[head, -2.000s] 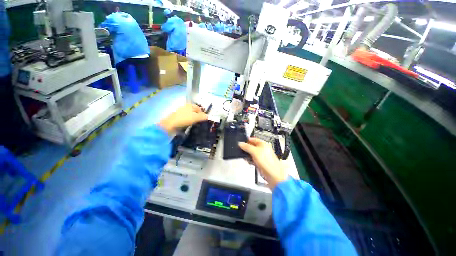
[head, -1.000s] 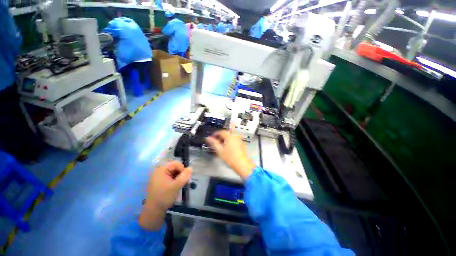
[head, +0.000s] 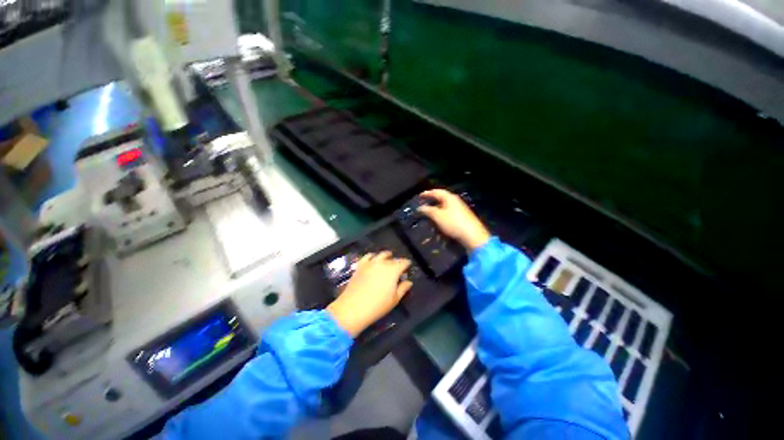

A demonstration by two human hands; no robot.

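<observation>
The black component tray (head: pixel 313 290) lies in front of me, beside the machine. A black phone body (head: pixel 431 248) with small bright dots lies or is held over the tray's right part. My right hand (head: pixel 453 218) has its fingers on the upper end of that phone body. My left hand (head: pixel 371 290) is over the tray's left part, fingers bent down next to a dark piece with a shiny patch (head: pixel 341 264). Whether it grips anything is hidden and blurred.
The white parts tray (head: pixel 658 323) stands at right, partly under my right sleeve. A stacked black tray (head: pixel 348 159) lies behind on the green bench. The machine (head: pixel 185 290) is at left, with its control screen (head: pixel 191 348), left fixture (head: pixel 58 279) and center unit (head: pixel 129 193).
The view has swung right from the machine to the trays. Both hands have left the left fixture area and are now over the black tray, the right one on a phone body.
</observation>
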